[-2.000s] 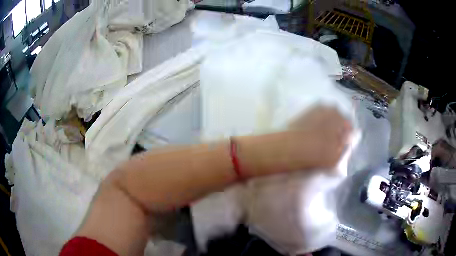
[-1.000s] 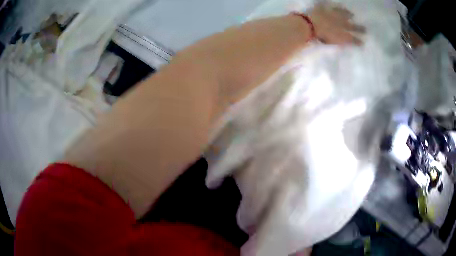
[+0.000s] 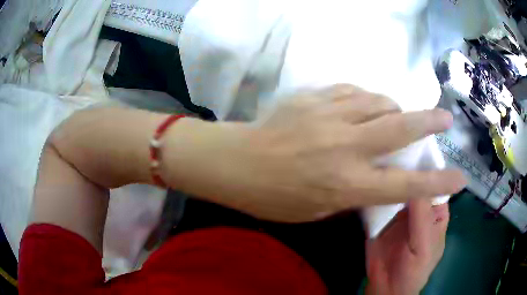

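Observation:
A white garment piece (image 3: pixel 352 52) spreads over the table edge, overexposed at its top. My left hand (image 3: pixel 323 150) reaches across from the left, back of the hand up, red bracelet on the wrist. It lies over the cloth's near part, with two fingers stretched right and apart. Its thumb is hidden, so its hold on the cloth cannot be told. My right hand (image 3: pixel 407 248) is low at the right, partly under the left fingers, and pinches a corner of the cloth near its fingertips.
The sewing machine's needle area (image 3: pixel 485 80) is at the upper right, with a yellow tab (image 3: pixel 501 147) and a dark red cord (image 3: pixel 508 196) below it. A measuring tape (image 3: pixel 144 16) runs along the table edge. More white garments (image 3: pixel 72 49) hang at the left. The floor (image 3: pixel 479 248) is green.
My left hand has come back from the far cloth to low in front of me. The garment's near edge has been drawn together, and my right hand now shows clearly.

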